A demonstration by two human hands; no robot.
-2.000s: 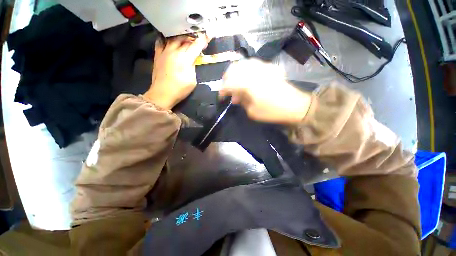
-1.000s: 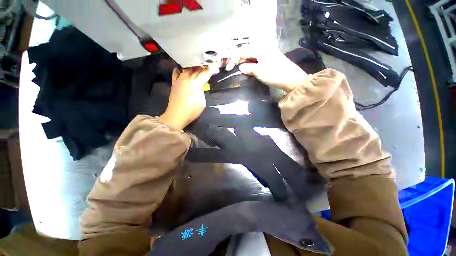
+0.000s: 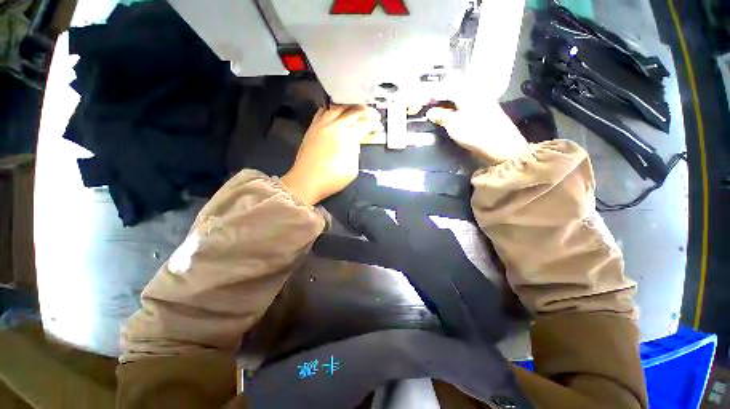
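The white sewing machine head [image 3: 400, 56] stands over the work, with a small metal part below it. My left hand [image 3: 332, 152] is left of that part, its fingertips holding down a black zip piece. My right hand [image 3: 480, 132] is right of it, its fingertips pinching the same piece. The machine and my fingers hide most of this piece. Loose black fabric strips [image 3: 424, 248] lie crossed on the table between my forearms.
A large black heap of cut pieces [image 3: 160, 112] lies at left. A bundle of black zips with silver lines [image 3: 600, 88] lies at upper right, with a dark cord [image 3: 632, 206] below it. A blue bin [image 3: 680, 371] is at lower right.
My right hand has gone from the loose strips up to the machine, beside my left hand. The zip that lay over the strips has moved up under the head. The camera view has shifted.
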